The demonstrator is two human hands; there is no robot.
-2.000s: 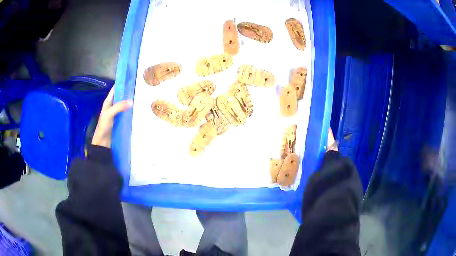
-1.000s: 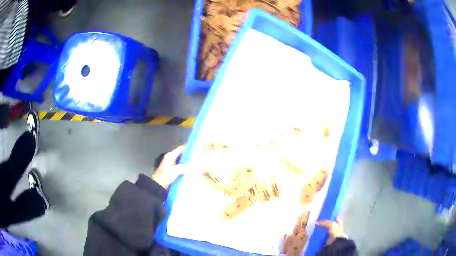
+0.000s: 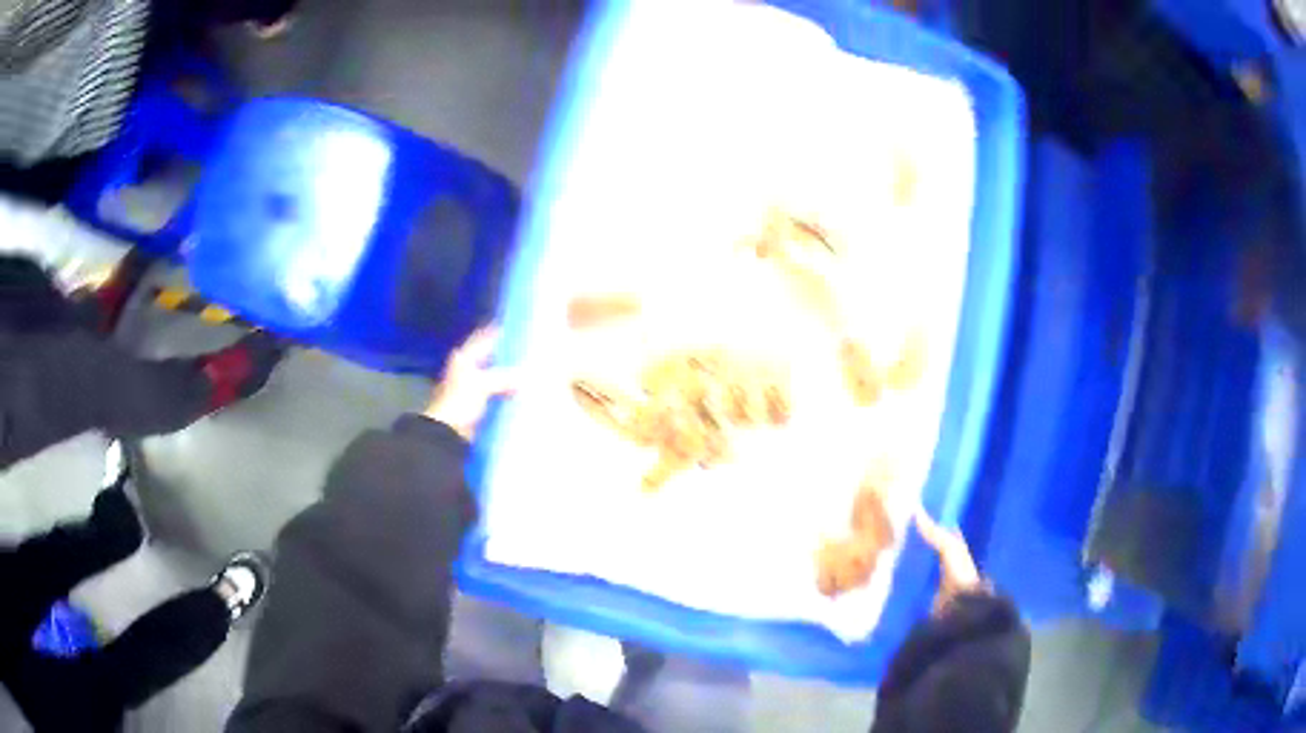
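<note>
A white-lined crate [image 3: 688, 627] with a blue rim is held up in front of me, tilted in the view. Several brown sole plates [image 3: 688, 415] lie loose on its bright white bottom, mostly in the near half, some at the near right corner. They are blurred and washed out. My left hand [image 3: 470, 384] grips the left rim. My right hand [image 3: 948, 556] grips the right rim near its near corner. The fingers under the crate are hidden.
A blue stool [image 3: 294, 215] stands on the grey floor at the left. A person's dark sleeve [image 3: 100, 387] and legs with a shoe [image 3: 244, 584] show at the left edge. Blue crates [image 3: 1067, 372] stand at the right.
The crate has moved up in the view since one second ago and now hides the crate heaped with brown parts. A person's arm has come in at the left. Both hands still hold the rim.
</note>
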